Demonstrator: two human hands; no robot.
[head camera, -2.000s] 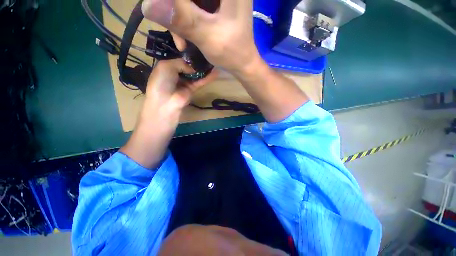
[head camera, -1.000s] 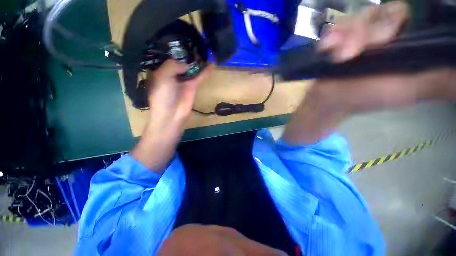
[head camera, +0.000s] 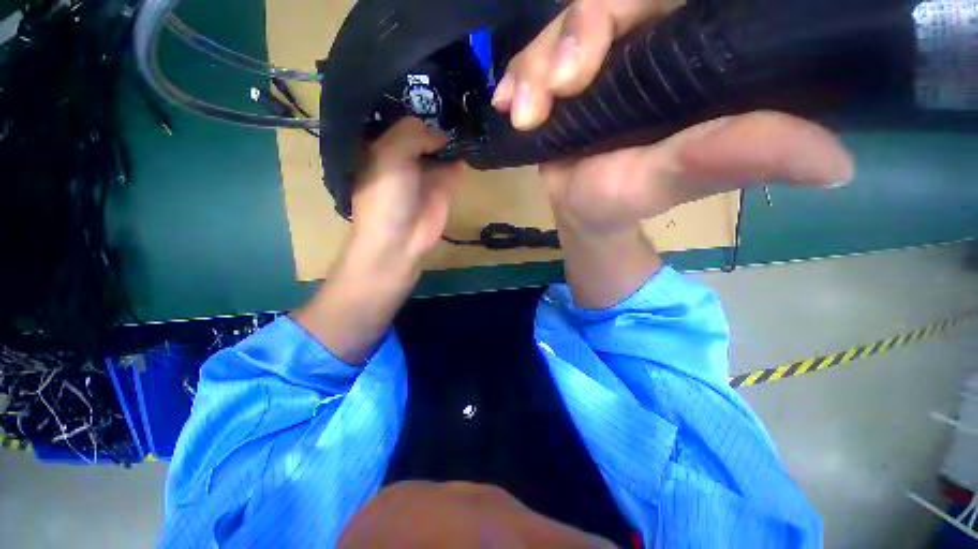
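The black headset (head camera: 341, 118) is held over the tan work mat, with its twin clear-grey curved tubes at the left. My left hand (head camera: 405, 188) holds the open ear cup (head camera: 424, 97) from below, thumb at its rim; a pale round part shows inside. My right hand (head camera: 611, 129) is around the black ribbed electric screwdriver (head camera: 654, 80), which lies across from the right with its front end at the cup. The driver tip is hidden. A black headset cable (head camera: 520, 235) with a thicker bundled piece lies on the mat.
The tan work mat (head camera: 306, 231) lies on the green bench (head camera: 204, 252). A dark cable pile (head camera: 54, 204) is at the left. Blue bins (head camera: 127, 402) with cables stand below the left bench edge. Yellow-black tape (head camera: 847, 349) marks the floor at right.
My right hand has left the headset, reached right and brought the screwdriver to the ear cup. My left hand still holds the cup. The tray and metal box at right are now mostly covered.
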